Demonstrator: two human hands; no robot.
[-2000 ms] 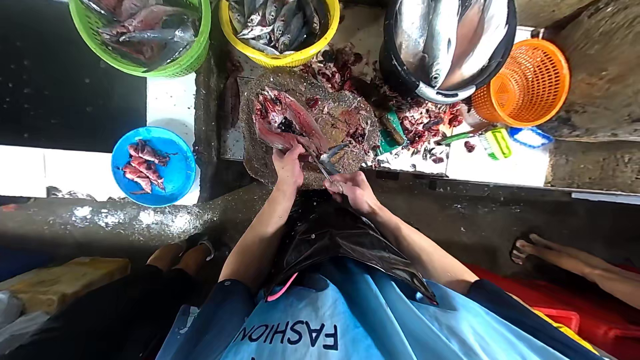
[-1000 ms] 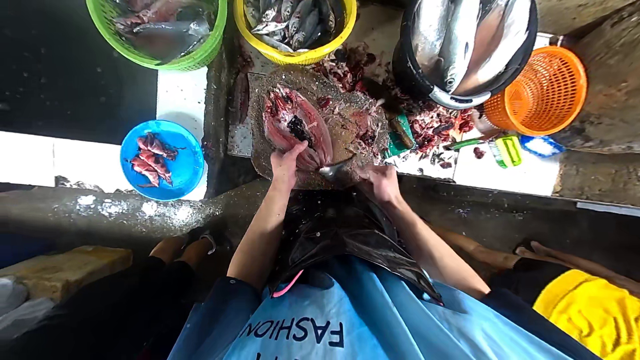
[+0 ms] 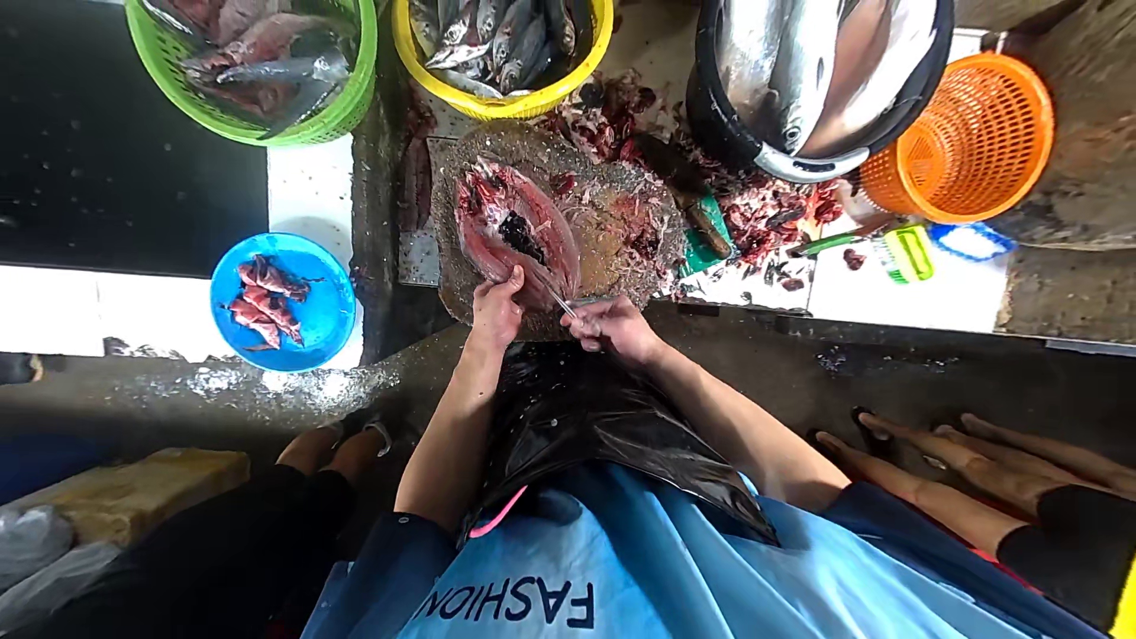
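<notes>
A split-open fish (image 3: 552, 226) lies on a worn chopping block (image 3: 612, 240), its pink flesh and dark belly lining facing up. My left hand (image 3: 499, 309) grips the near end of the fish, thumb on the flesh. My right hand (image 3: 612, 328) is closed around a knife (image 3: 561, 302), whose narrow edge shows at the near right side of the fish; the handle is hidden in the fingers. Scraps of flesh cover the right part of the block. Fish offal (image 3: 768, 217) is heaped on the white tiles beyond and to the right.
Behind the block are a green basket (image 3: 324, 124) and a yellow basket (image 3: 510, 108) of fish, and a black bucket (image 3: 701, 80) of larger fish. An orange basket (image 3: 976, 142) leans at right. A blue bowl (image 3: 342, 311) holds fish pieces at left. People's legs (image 3: 923, 497) show at right.
The knife blade, seen flat beside the fish a second ago, now shows as a thin edge against its near end. My right hand has come closer to my left. The person in yellow has mostly left view.
</notes>
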